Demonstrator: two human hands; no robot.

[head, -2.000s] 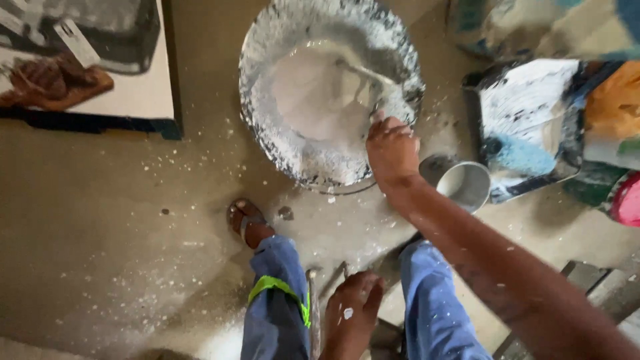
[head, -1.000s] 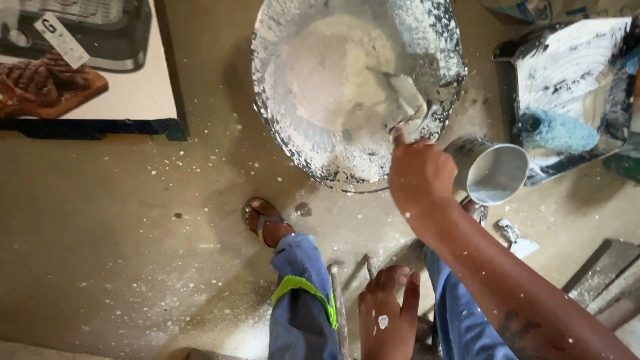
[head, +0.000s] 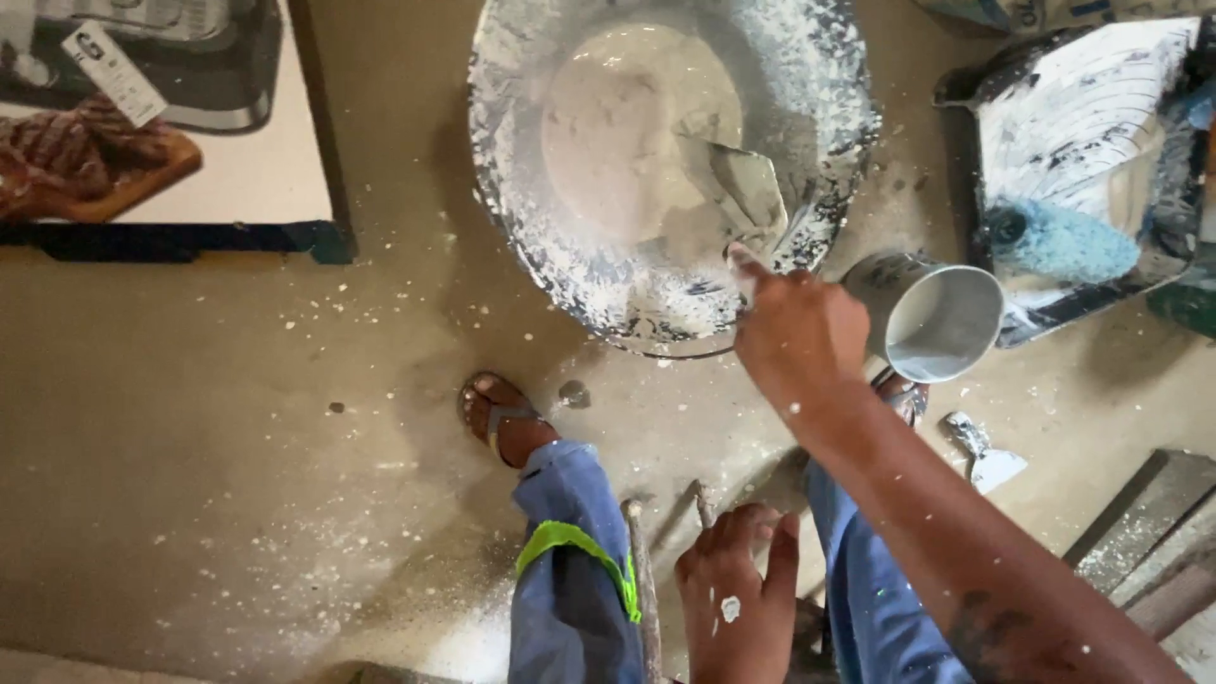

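Observation:
My right hand (head: 807,328) grips a trowel (head: 746,185), whose handle is mostly hidden by the fingers. Its metal blade dips into wet, pale plaster-like mix (head: 627,142) inside a splattered dark basin (head: 513,228). Low in the view my left hand (head: 736,589), spotted with white, hangs between the knees beside a wooden stick (head: 644,579); whether it holds anything cannot be told. A grey metal cup (head: 945,323) tilts just right of my right hand.
A paint tray (head: 1073,114) with a blue roller (head: 1064,237) lies at the right. A putty knife (head: 988,461) rests on the speckled floor near wooden boards (head: 1140,532). A printed box (head: 256,180) occupies the upper left. My sandalled foot (head: 503,418) stands below the basin.
The trowel's blade has shifted within the basin, and the mix looks smoother and wetter than one second ago. My left hand stays low between the legs.

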